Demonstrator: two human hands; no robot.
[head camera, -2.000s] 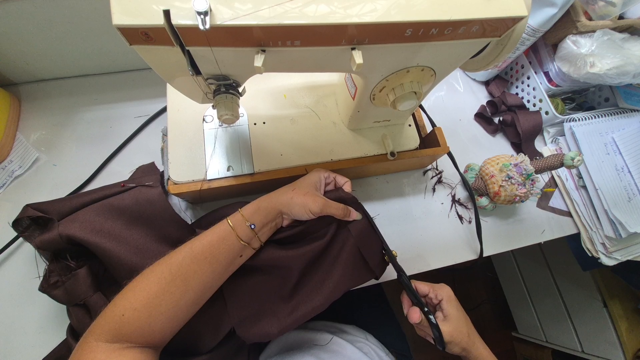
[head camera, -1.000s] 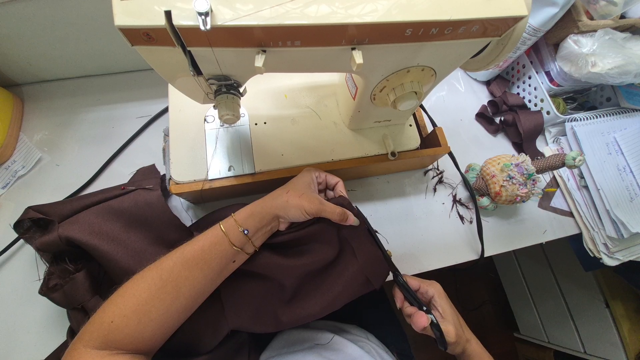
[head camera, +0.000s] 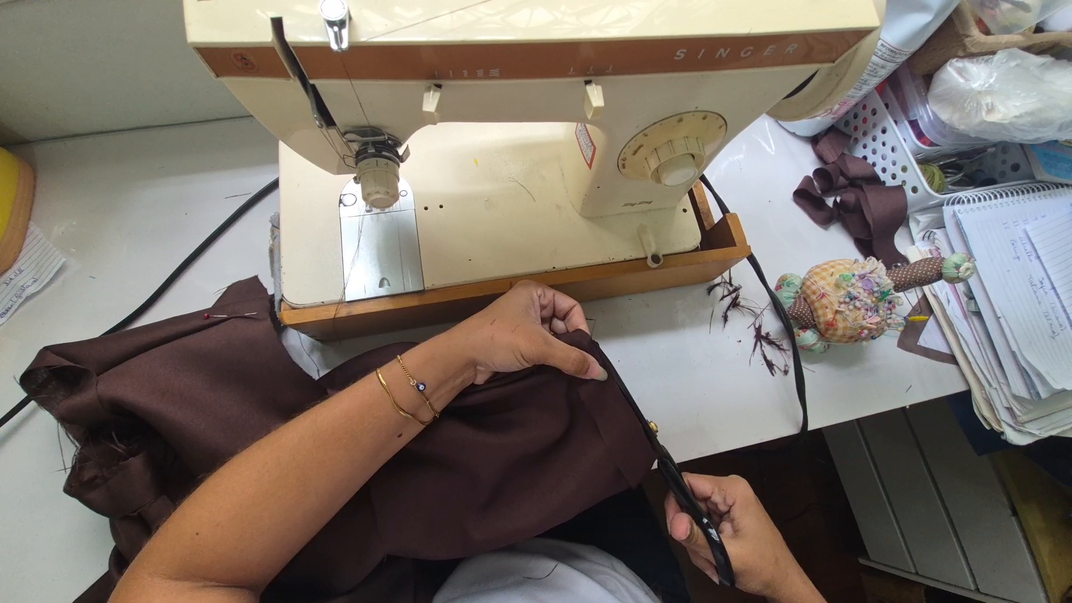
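Note:
Dark brown fabric (head camera: 502, 461) lies across the table's front edge and my lap. My left hand (head camera: 536, 335) pinches its upper edge near the right corner, thumb on top. In my right hand (head camera: 729, 528) are black-handled scissors (head camera: 691, 498), their blades lying along the fabric's right edge; whether the blades are apart is unclear. A straight pin (head camera: 230, 316) sits in the fabric at the left. Behind my left hand stands a cream Singer sewing machine (head camera: 502, 193) in a wooden base (head camera: 519, 297).
On the right are thread scraps (head camera: 766, 339), a pincushion (head camera: 846, 297) full of pins, brown fabric strips (head camera: 863, 197), a perforated white basket (head camera: 892, 159) and spiral notebooks (head camera: 1005, 251). A black cable (head camera: 775, 310) hangs over the table's front edge.
My right hand and the scissors have shifted slightly since the oldest frame, still at the fabric's right edge. My left hand keeps its pinch on the fabric.

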